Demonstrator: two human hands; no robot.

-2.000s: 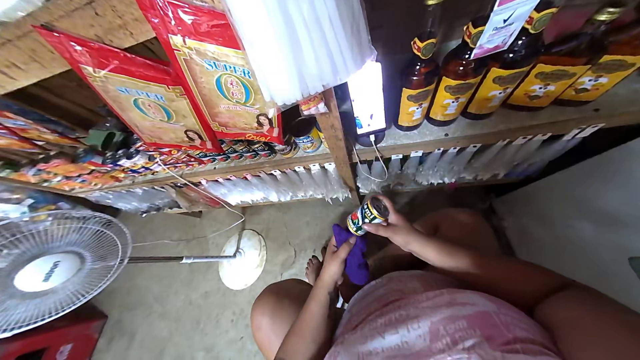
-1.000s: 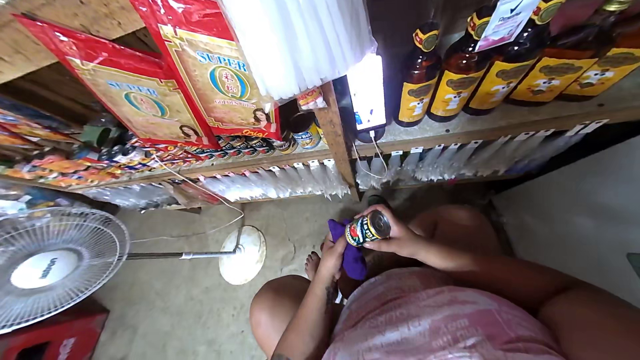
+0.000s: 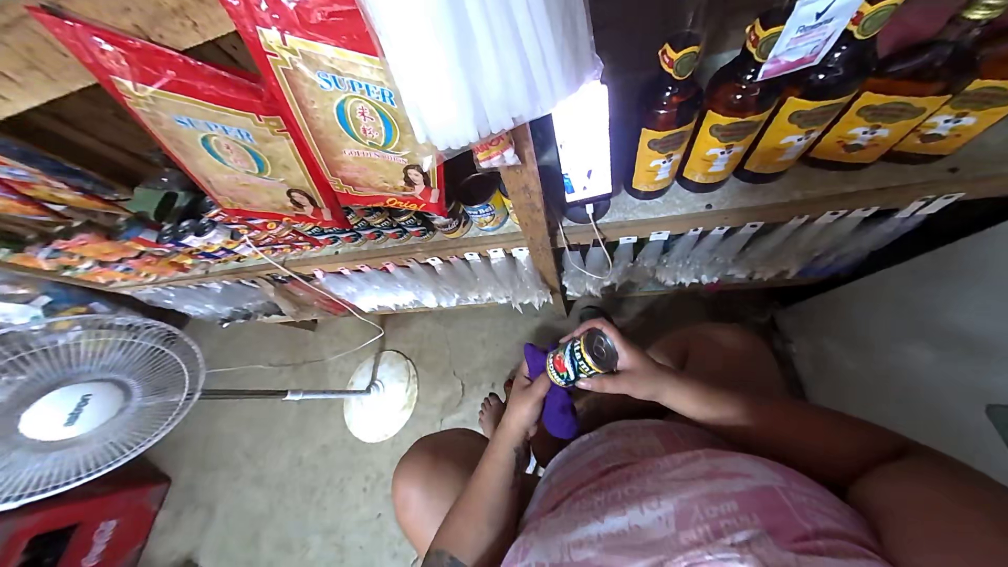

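A small food can [image 3: 581, 358] with a dark printed label lies tilted between my two hands above my lap, its metal end facing up and right. My right hand [image 3: 622, 364] grips the can around its upper end. A purple cloth [image 3: 560, 411] is bunched in my left hand [image 3: 526, 400] and touches the lower end of the can. The fingers of my left hand are partly hidden by the cloth and the can.
Shelves ahead hold brown glass bottles [image 3: 663, 150], a lit phone [image 3: 583, 146] on a white cable, cans [image 3: 484, 206] and red noodle packs [image 3: 354, 118]. Plastic bags [image 3: 677, 256] hang under a shelf. An electric fan [image 3: 87, 409] and a red crate [image 3: 102, 516] are at left.
The can has tilted, so more of its metal end shows than two seconds ago. Both hands stay close together at the can and the purple cloth.
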